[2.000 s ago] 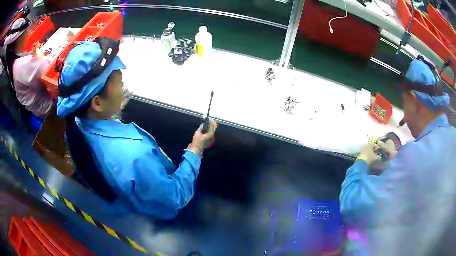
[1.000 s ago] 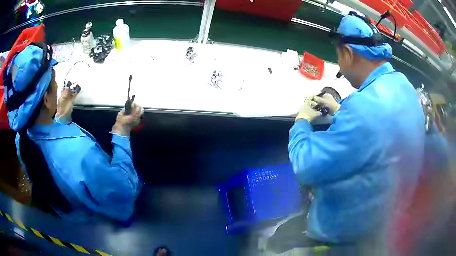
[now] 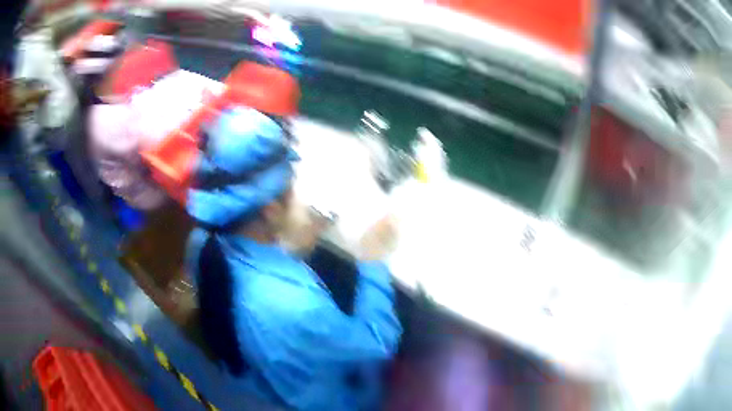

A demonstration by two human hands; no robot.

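Neither of my hands is in the picture, and the frame is strongly blurred. Nearest in front of me a person in a blue smock and blue cap (image 3: 241,164) sits at the white bench (image 3: 473,265). The person's raised hand (image 3: 377,238) is over the bench edge; what it holds cannot be told. A white bottle with a yellow lower part (image 3: 429,155) stands at the back of the bench, beside a dark clump (image 3: 392,170) and a small clear bottle (image 3: 373,128). Small blurred clumps (image 3: 527,237) lie further right on the bench.
Red-orange trays (image 3: 172,156) are at the bench's left end, near a person in pale pink (image 3: 120,136). Red trays (image 3: 80,381) are on the floor at lower left, by yellow-black tape (image 3: 160,357). A pale post (image 3: 571,152) rises behind the bench.
The view has swung left and tilted. The right-hand worker, small red bin and blue stool have left the picture. The dark slim tool in the nearer worker's hand no longer shows.
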